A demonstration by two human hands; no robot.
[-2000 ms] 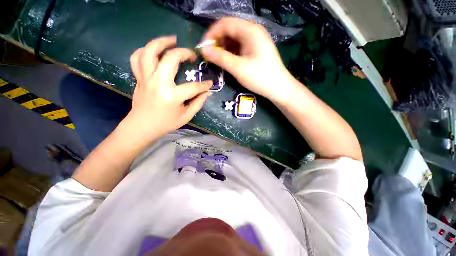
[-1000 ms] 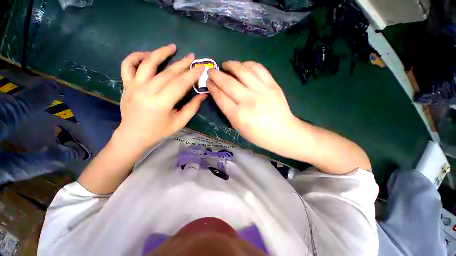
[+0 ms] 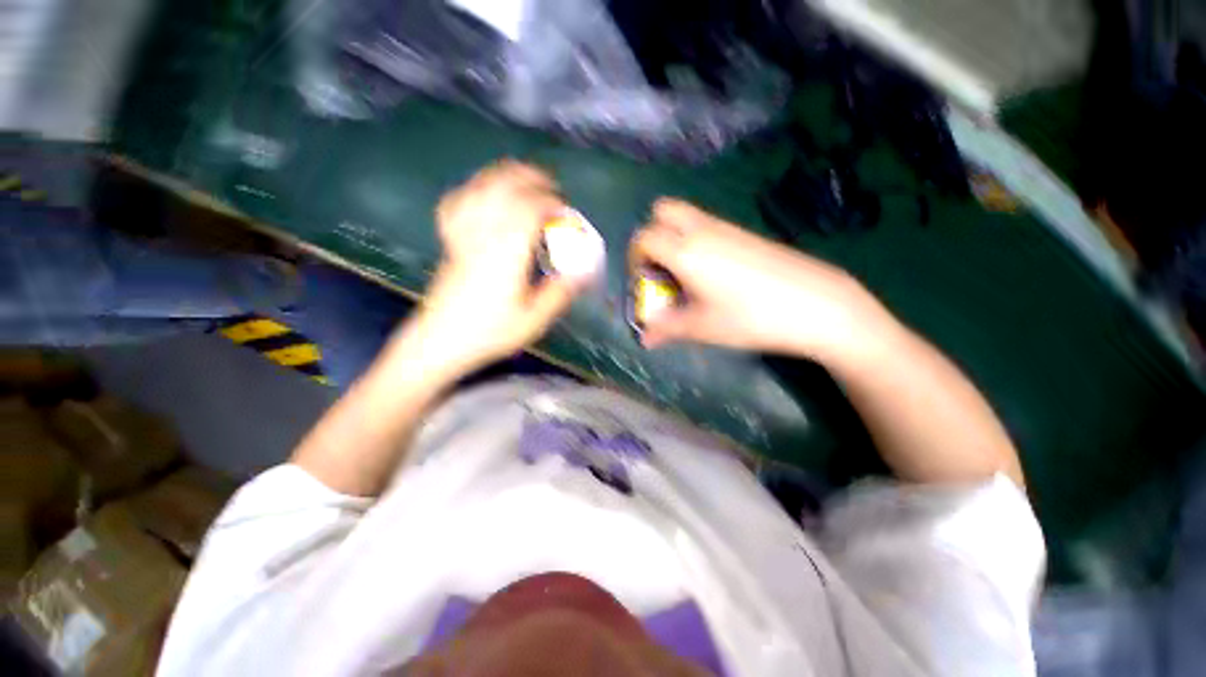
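Observation:
The view is blurred. A watch case (image 3: 574, 247) with a white face and a little yellow at its upper edge is held in my left hand (image 3: 496, 251), between thumb and fingers. A second watch case (image 3: 652, 299), with yellow and white inside a dark rim, is held in my right hand (image 3: 734, 282). The two cases are apart, side by side above the green bench mat. My fingers hide the outer side of each case. Small inner parts are too blurred to tell.
Crumpled clear plastic bags (image 3: 582, 93) lie at the back of the green mat (image 3: 926, 298). A dark tangled pile (image 3: 827, 185) is at the back right. The bench edge runs in front of me. Cartons (image 3: 106, 529) and yellow-black floor tape (image 3: 274, 347) are at the left.
My hands were together on one case; now they are apart, each with a case. My right hand has moved right and a little down. The head view has shifted and blurred.

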